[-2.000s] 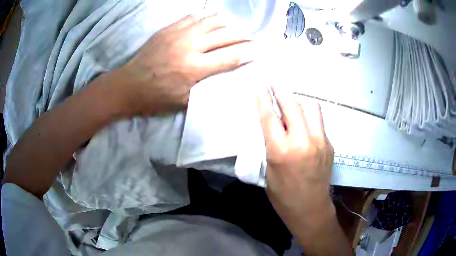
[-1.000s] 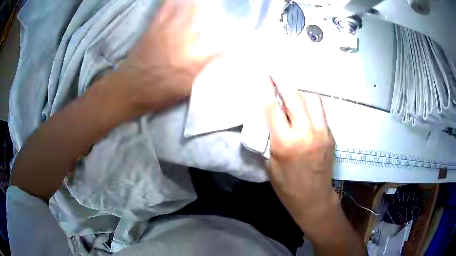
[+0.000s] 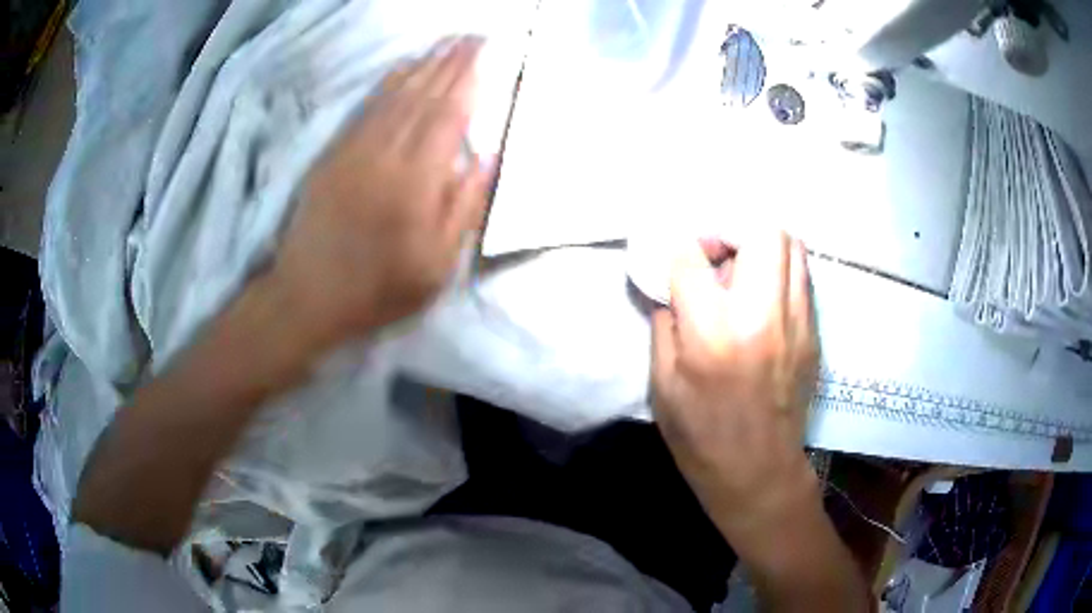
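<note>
A pale garment body (image 3: 204,192) lies crumpled over the table's left part and hangs over its front edge. My left hand (image 3: 383,198), blurred, lies on this cloth with its fingers close together; whether it grips the cloth I cannot tell. My right hand (image 3: 736,323) pinches the cloth near the table's front edge, thumb and fingers together. A flat, straight-edged pale piece (image 3: 557,210) lies between the hands, washed out by glare. The sewing machine head (image 3: 934,36) is at the top right; the needle area is too bright to read.
A stack of folded pale pieces (image 3: 1024,210) lies right of the needle area. A printed ruler (image 3: 934,405) with a small brown square (image 3: 1062,449) runs along the front edge. A basket (image 3: 1018,539) with odds and ends stands below at right. Round metal parts (image 3: 786,104) sit in the machine bed.
My left hand has moved down and left, away from the glare, and the flat piece's lower edge lies higher. My right hand has shifted slightly down; its fingers have drawn in on the cloth.
</note>
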